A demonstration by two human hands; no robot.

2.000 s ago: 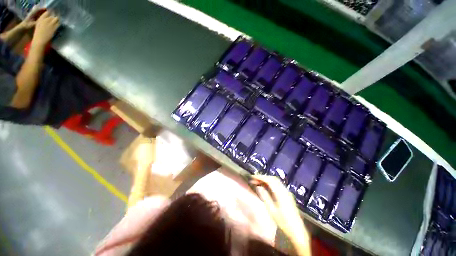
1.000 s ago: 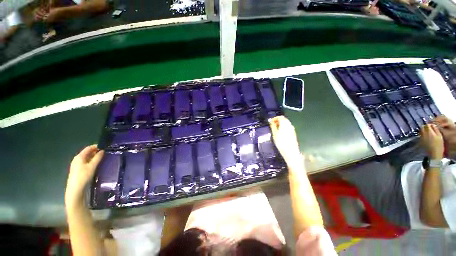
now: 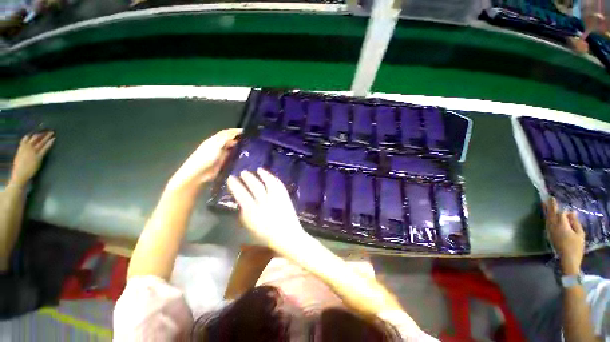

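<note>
A black blister tray (image 3: 445, 248) lies slightly tilted on the bench. It holds two rows of upright purple phone cases (image 3: 363, 194) and a middle row lying sideways. My left hand (image 3: 213, 157) grips the tray's left edge, its fingertips partly hidden. My right hand (image 3: 267, 206) lies over the lower left cases with its fingers spread; I see nothing held in it. A pale-rimmed smartphone (image 3: 461, 127) shows at the tray's upper right corner, partly covered by the tray.
The green conveyor belt (image 3: 281, 67) and a white post (image 3: 376, 47) stand behind the bench (image 3: 134, 147). Another person's hand (image 3: 30, 157) rests at far left. At right, a person's hand (image 3: 566, 230) is at another filled tray (image 3: 568, 174). Red stools (image 3: 468, 300) stand below.
The tray has shifted right in view and now partly covers the smartphone. My right hand has left the tray's right side for the lower left cases. My left hand is higher on the left edge.
</note>
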